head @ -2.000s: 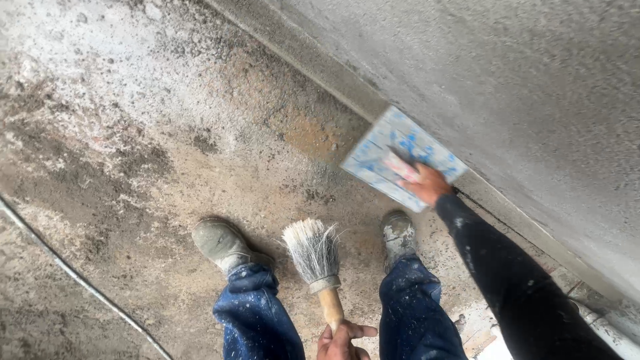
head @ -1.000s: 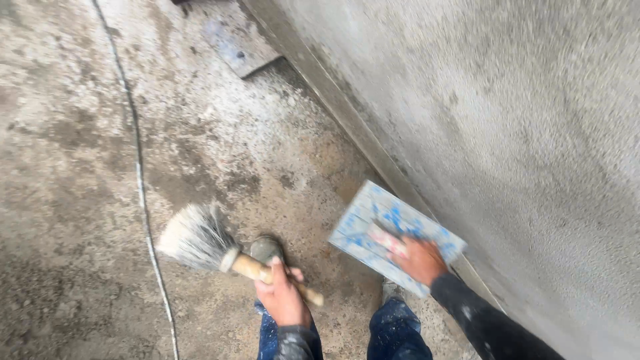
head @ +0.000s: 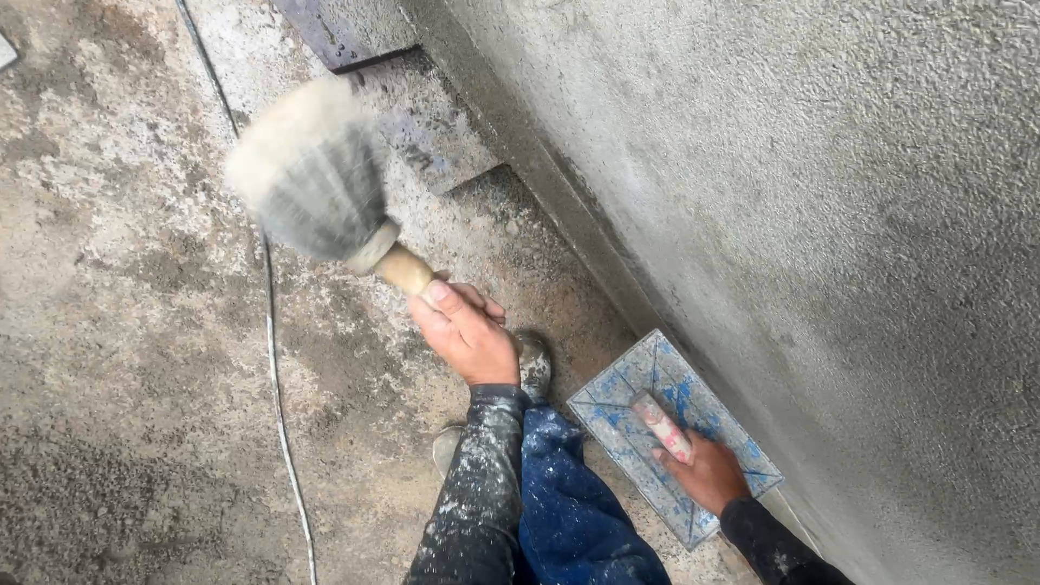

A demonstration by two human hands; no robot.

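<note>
My left hand point(head: 471, 331) is closed round the wooden handle of a large round masonry brush point(head: 317, 175), whose pale, grey-based bristles are blurred and point up and left over the floor. At lower right, my right hand point(head: 711, 475) grips the worn pink-and-white handle of a rectangular plastering float point(head: 678, 402), grey with blue patches. The float lies beside the foot of the rough grey rendered wall point(head: 812, 203); whether it touches the wall cannot be told.
A thin cable point(head: 274, 349) runs down the stained concrete floor point(head: 162, 325) on the left. Flat boards or slabs point(head: 443, 134) lie near the wall base at the top. A mortar-covered ledge point(head: 561, 195) follows the wall. My boot point(head: 534, 366) stands below the brush hand.
My left hand has raised the brush from between my legs, out to the left, then up and forward. The float stays in my right hand near the wall. The view has shifted along the wall.
</note>
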